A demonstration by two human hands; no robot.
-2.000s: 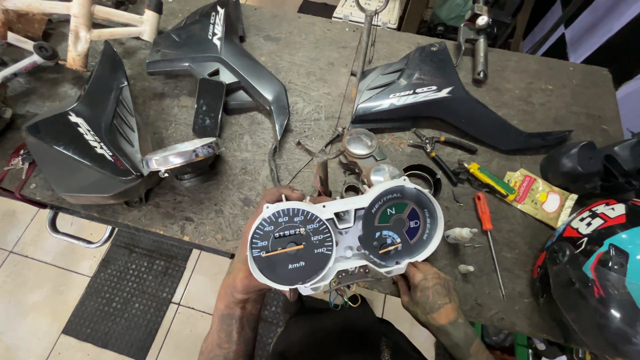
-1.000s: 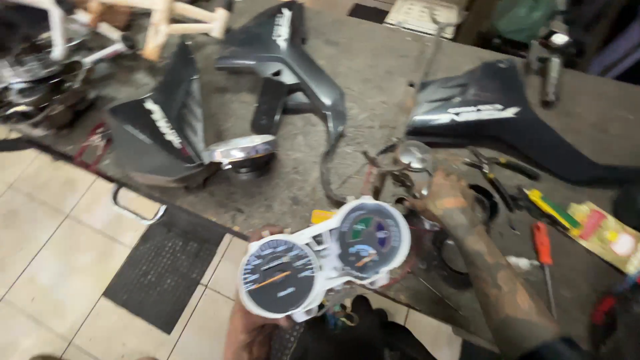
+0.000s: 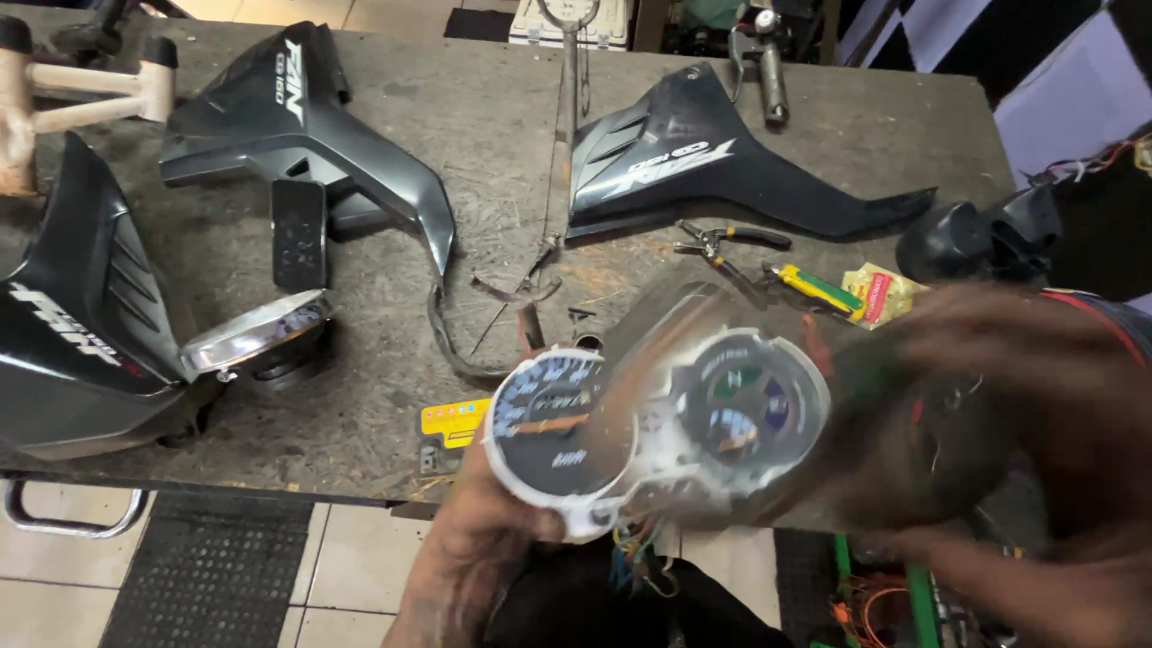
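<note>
A white-framed motorcycle instrument cluster (image 3: pixel 666 450), with a speedometer on the left and an indicator dial on the right, faces up over the bench's near edge. My left hand (image 3: pixel 490 526) grips its lower left rim. Coloured wires (image 3: pixel 639 558) hang below the frame. At the right, strongly blurred, my right hand (image 3: pixel 1008 346) is around a dark, partly clear gauge cover (image 3: pixel 945 450), whose blur reaches over the cluster. Whether cover and cluster touch cannot be told. Beyond them lie pliers (image 3: pixel 720 243) and a yellow-green cutter (image 3: pixel 819 292).
Dark motorcycle fairings (image 3: pixel 684 157) lie on the bench (image 3: pixel 486 117), with a phone-like black slab (image 3: pixel 299 234) and a round chrome headlight (image 3: pixel 261 337) at left. A yellow card (image 3: pixel 454 423) is near the front edge. Black plastic housings (image 3: pixel 954 238) stand at the right.
My right hand went from the cluster to the dark rings and clear domes on the bench, then moved right with the cover. My left hand kept hold of the cluster.
</note>
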